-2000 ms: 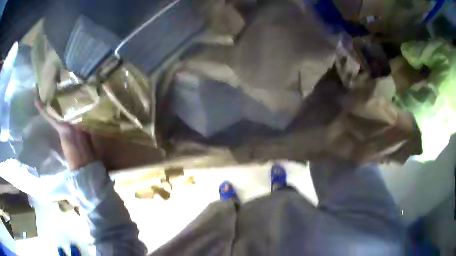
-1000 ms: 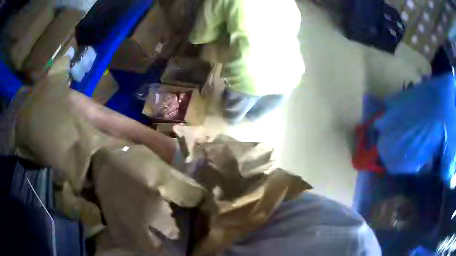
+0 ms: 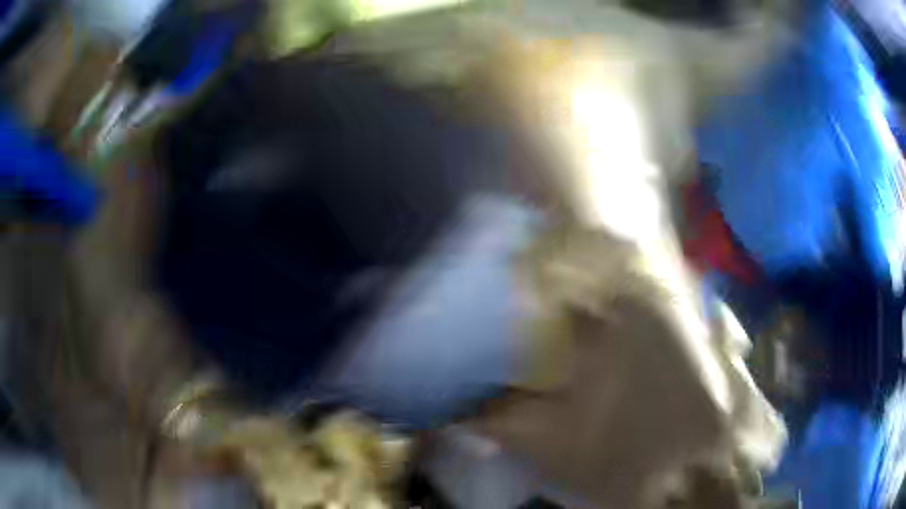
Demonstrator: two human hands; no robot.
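Note:
The frame is strongly blurred. Brown wrapping paper (image 3: 626,388) fills the lower right middle in crumpled folds. A large dark piece (image 3: 288,229) lies left of centre, its outline smeared. A pale grey-blue shape (image 3: 447,318) lies between the dark piece and the paper; I cannot tell if it is a sleeve or a sheet. Crinkled yellowish-brown wrapping (image 3: 318,462) shows at the bottom. I cannot make out my left hand or my right hand, and I cannot tell if anything is held.
A large blue sheet or bag (image 3: 775,159) hangs at the upper right, with a red object (image 3: 720,234) beside it. A blue piece (image 3: 45,174) shows at the left edge. A yellow-green patch (image 3: 368,12) is at the top edge.
The view has swung. The dark piece and brown paper now fill the middle, and the person in yellow-green is reduced to a patch at the top. The arm seen at left is no longer distinguishable.

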